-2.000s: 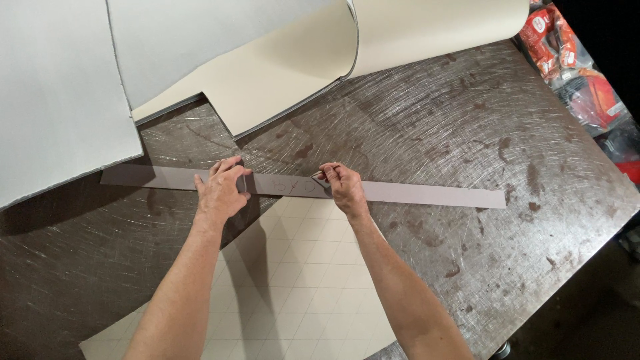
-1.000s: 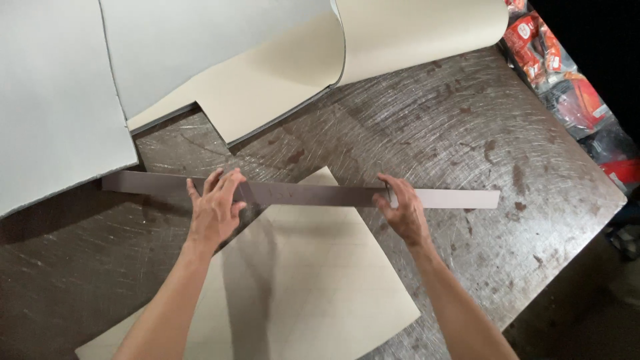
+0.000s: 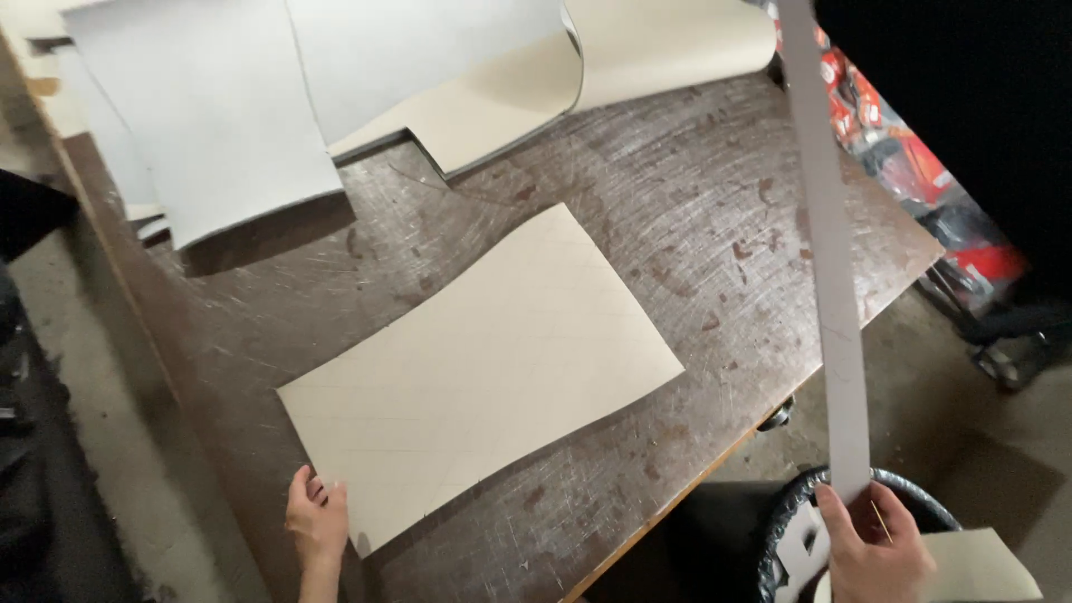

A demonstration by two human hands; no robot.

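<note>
A cream sheet [image 3: 494, 368] with faint lines and curved long edges lies flat on the dark, scratched table. My left hand [image 3: 318, 515] is at its lower left edge, thumb and fingers around that edge near the corner. My right hand [image 3: 875, 544] grips one end of a long flat grey strip [image 3: 825, 251], which rises toward the top of the view beyond the table's right side. A thin, pale, pointed thing [image 3: 882, 521] also sticks out between the right fingers; its kind is unclear.
Large pale sheets [image 3: 226, 126] and a curled cream sheet [image 3: 670, 50] cover the table's far side. A lined bin [image 3: 766, 561] with offcuts stands below the near right edge, a cream piece [image 3: 984, 561] beside my right hand. Red and clear plastic packages [image 3: 913, 167] are at the right.
The strip lay across the table under both hands; now my right hand holds it up at the right. My left hand has moved down to the sheet's edge. The view has shifted.
</note>
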